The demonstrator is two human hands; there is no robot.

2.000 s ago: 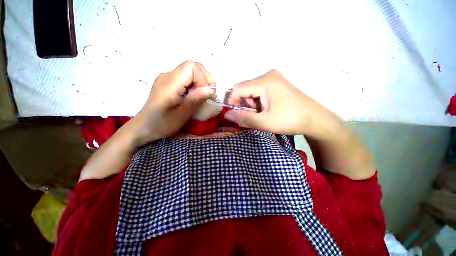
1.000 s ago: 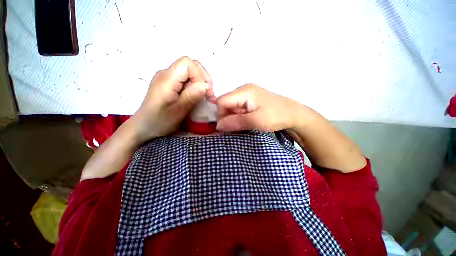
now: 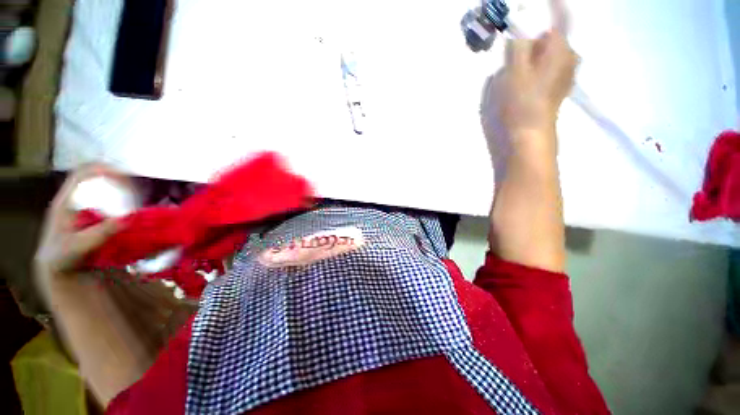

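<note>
My left hand (image 3: 61,235), blurred, is at the left below the table edge, closed on a red plush piece (image 3: 235,198) that stretches right towards the table's near edge. A white pompom (image 3: 104,197) shows at the hand. My right hand (image 3: 535,77) reaches over the table at the upper right, beside a small metal-and-black device (image 3: 480,26). Its fingertips are blurred, and I cannot tell whether they hold anything. Silver thread snips (image 3: 353,93) lie on the white cloth in the middle.
A smartphone (image 3: 142,49) lies at the upper left of the table (image 3: 260,97). Another red bundle (image 3: 720,178) lies at the right edge. More red pieces with white parts (image 3: 193,280) hang below the table edge at the left. A yellow item (image 3: 49,377) is at the lower left.
My hands have moved apart. The left has carried the red piece with its pompom to the left; the right has moved up and right over the table. The snips now lie on the cloth. The view has shifted.
</note>
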